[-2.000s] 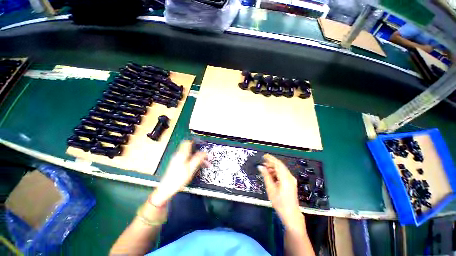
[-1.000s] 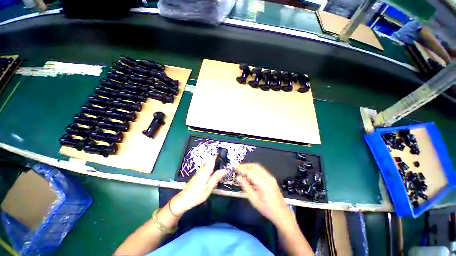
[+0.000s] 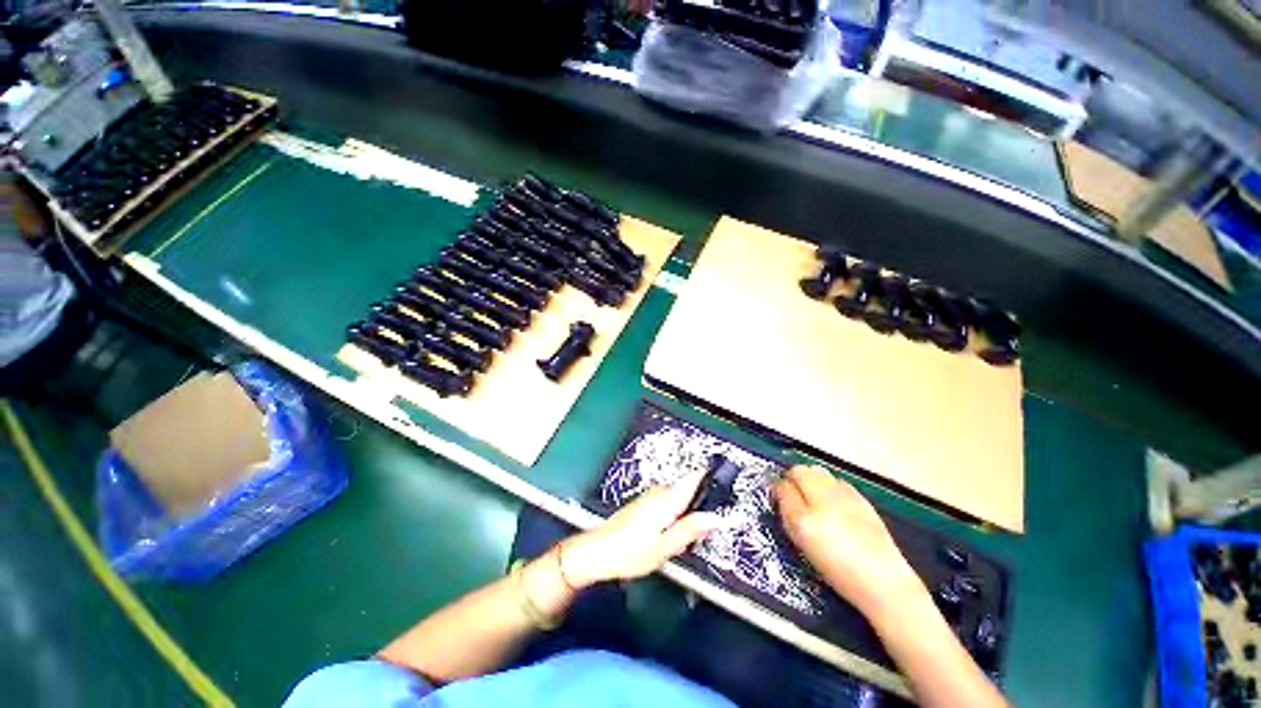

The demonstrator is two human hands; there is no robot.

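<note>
My left hand (image 3: 639, 534) holds a black handle-shaped housing (image 3: 715, 481) upright over the black tray (image 3: 902, 542). Thin white strips (image 3: 754, 556) are heaped across the tray's left part. My right hand (image 3: 838, 534) is over the strips, just right of the housing and apart from it. Its fingers are bent together and pointing down; whether they pinch anything is hidden. Small black parts (image 3: 954, 588) lie at the tray's right end, partly behind my right forearm.
Rows of housings (image 3: 477, 284) and one separate housing (image 3: 566, 350) lie on a left cardboard sheet. Stacked cardboard (image 3: 830, 374) behind the tray carries several more. A blue bin (image 3: 1175, 622) is at right, a blue plastic-lined crate (image 3: 297, 470) on the floor, and a person (image 3: 39, 284) at far left.
The view has turned left. My left hand, empty two seconds ago, now holds a housing. My right hand has moved from beside the housing a second ago to over the strips.
</note>
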